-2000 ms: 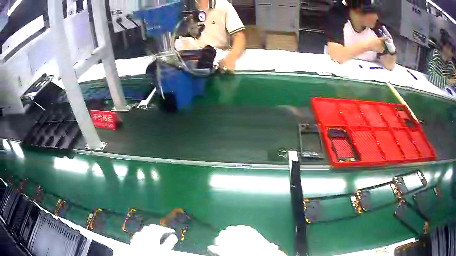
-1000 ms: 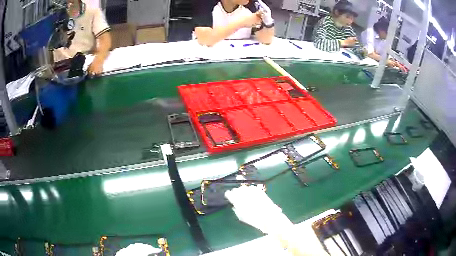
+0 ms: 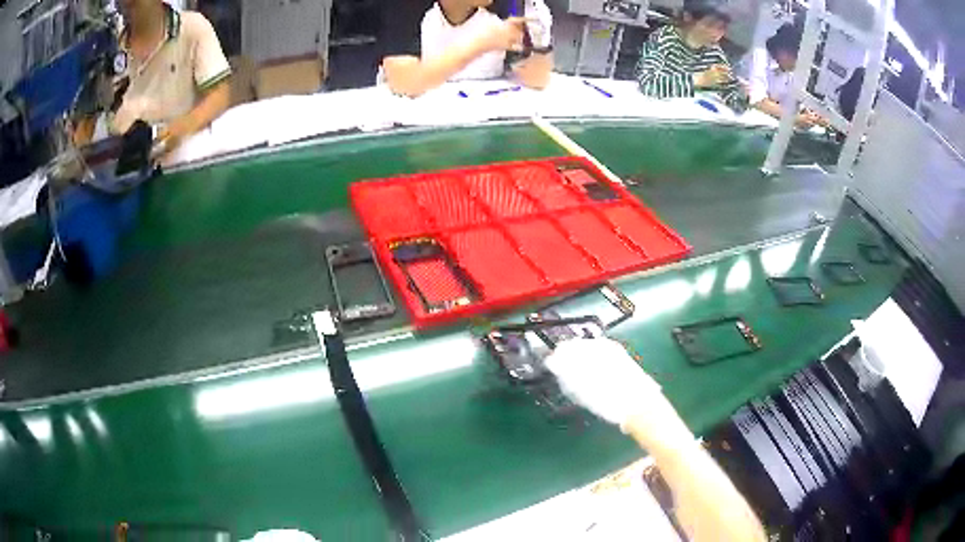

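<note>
My right hand, in a white glove, reaches over the green belt and rests on several black mid-frames bunched below the red compartment tray. The glove covers part of them and the fingers are blurred, so the grip is hard to make out. My left hand is a small white patch cut off by the bottom edge. Part of a mid-frame lies at its left. A single mid-frame lies flat to the right of my right hand.
A black divider strip crosses the belt. A grey frame lies beside the red tray. More mid-frames lie along the belt at right. A slotted black tray holds upright parts. People sit opposite, near a blue bin.
The view has turned right, then slightly further. My right hand has moved right along the belt, and the mid-frames left of it are now bunched closer together near the red tray.
</note>
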